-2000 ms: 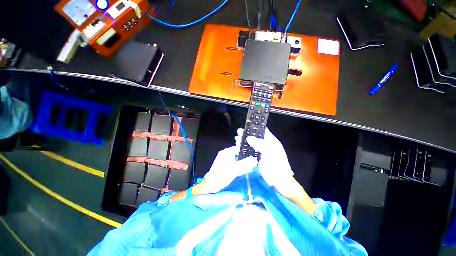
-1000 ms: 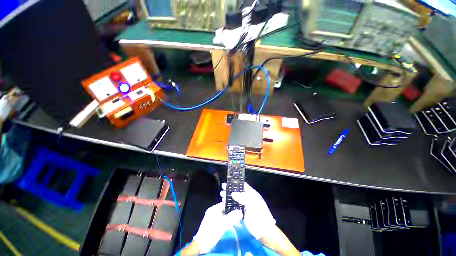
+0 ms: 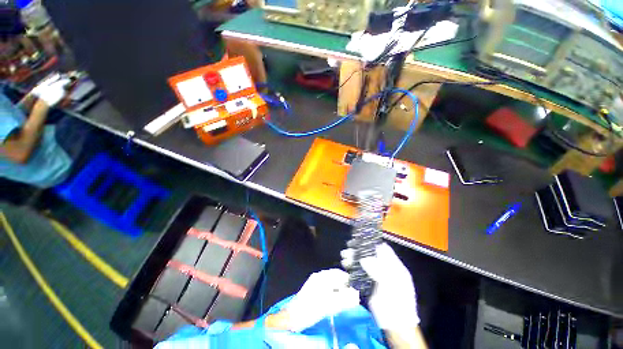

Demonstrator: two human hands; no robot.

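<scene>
The remote control (image 3: pixel 366 238), blurred, points at the near edge of the set-top box (image 3: pixel 369 180). My gloved right hand (image 3: pixel 393 283) holds its lower part. My gloved left hand (image 3: pixel 320 296) is against or just beside its lower end; its fingers are bunched and their grip is unclear. The flat black box sits on the orange test fixture (image 3: pixel 311 178), at the connectors (image 3: pixel 356 158) along its far side. A blue cable (image 3: pixel 414 112) runs down behind the fixture.
Orange tester (image 3: pixel 229 126) and a black box (image 3: pixel 240 158) stand left. A blue marker (image 3: pixel 504 219), a black unit (image 3: pixel 471 165) and stacked units (image 3: pixel 565 208) lie right. A parts tray (image 3: pixel 126 303) is below left. Another person (image 3: pixel 31 146) and a blue stool (image 3: pixel 113 194) are far left.
The view has tilted up, then turned left, bringing the other person into view. The tester's round blue part glowed before and now looks plain blue. The remote is still held near the box.
</scene>
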